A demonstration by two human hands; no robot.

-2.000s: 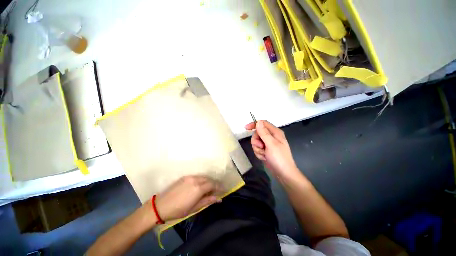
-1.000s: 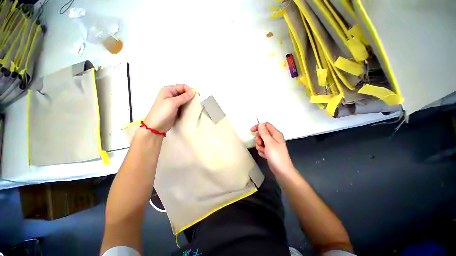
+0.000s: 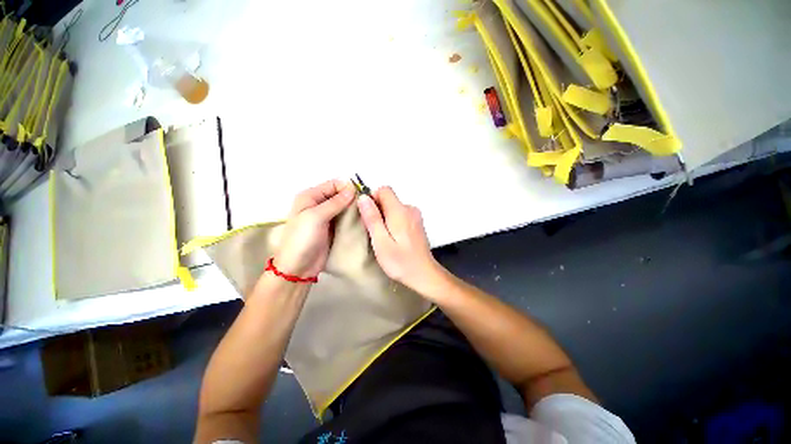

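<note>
A beige fabric body (image 3: 334, 325) with yellow side edges hangs from the table edge over my lap. My left hand (image 3: 319, 225) wears a red cord at the wrist and pinches the body's upper corner. My right hand (image 3: 397, 232) holds small dark snips (image 3: 361, 186), their blades pointing up beside my left fingertips at that corner. The grip of the snips is hidden in my fingers. A loose yellow binding tail (image 3: 198, 244) sticks out at the body's left corner.
A flat body (image 3: 113, 212) lies at left by a pale dark-edged board (image 3: 201, 182). A pile with yellow tails (image 3: 555, 95) stands at right, beside a red-purple lighter (image 3: 494, 107). A cup (image 3: 191, 87) is at the far left. More bodies (image 3: 33, 95) are at the left edge.
My right hand with the snips has moved left and up to my left fingertips. The fabric corner is now between both hands, and the body's left edge is spread out more.
</note>
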